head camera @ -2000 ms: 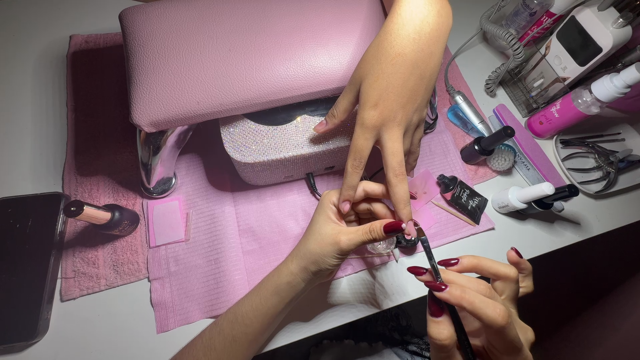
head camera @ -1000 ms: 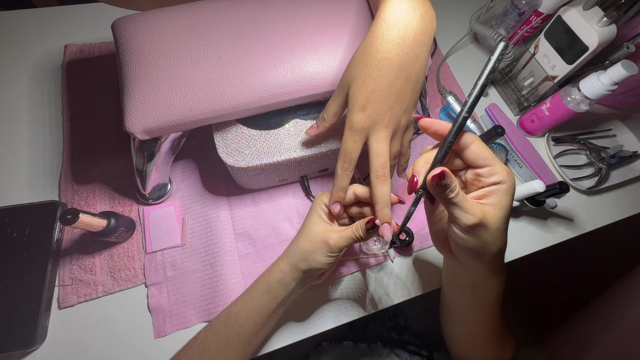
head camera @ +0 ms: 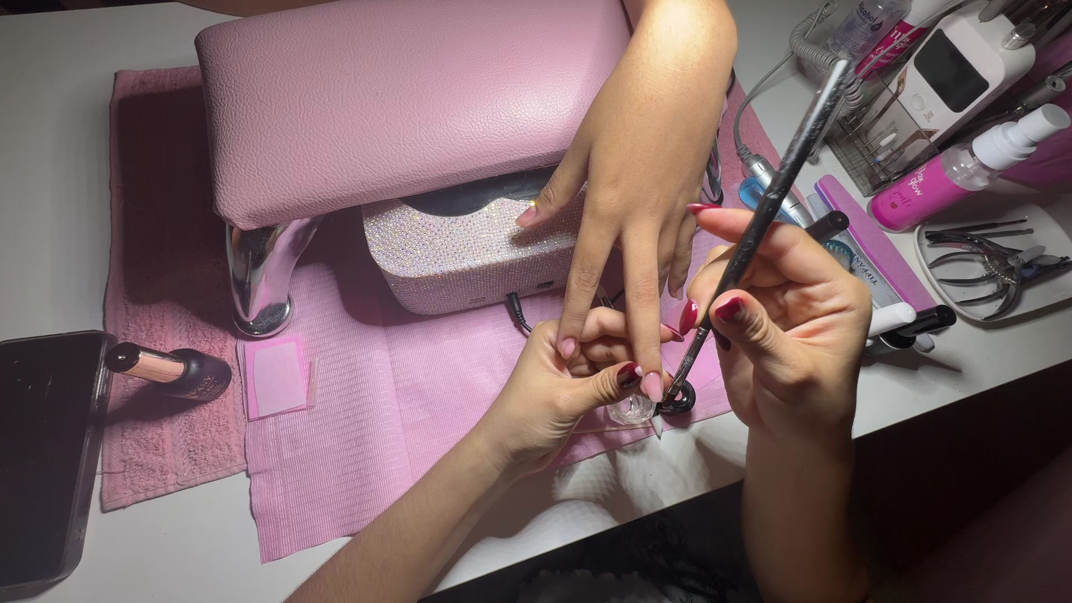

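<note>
My left hand (head camera: 544,394) grips a finger of another person's hand (head camera: 649,159), which reaches down from the top past the pink armrest cushion (head camera: 410,100). That finger has a long pink nail (head camera: 652,386). In my right hand (head camera: 779,327) a slim black-handled brush (head camera: 745,243) is pinched between thumb and fingers, its handle pointing up and right. The brush's lower end is close to the pink nail; whether they touch cannot be told. A small clear glass dish (head camera: 632,409) and a black round item (head camera: 677,400) lie just below the fingertips.
A rhinestone-covered nail lamp (head camera: 452,260) stands under the cushion on a pink disposable towel (head camera: 335,469). At left are a dark polish bottle (head camera: 193,373) and a phone (head camera: 46,461). At right are a tray with nippers (head camera: 997,268), a pink spray bottle (head camera: 930,188) and a nail drill unit (head camera: 963,75).
From two seconds ago, my right hand has moved up from below the nail, and the brush has swung so its handle points upward. My left hand keeps its hold on the other person's finger.
</note>
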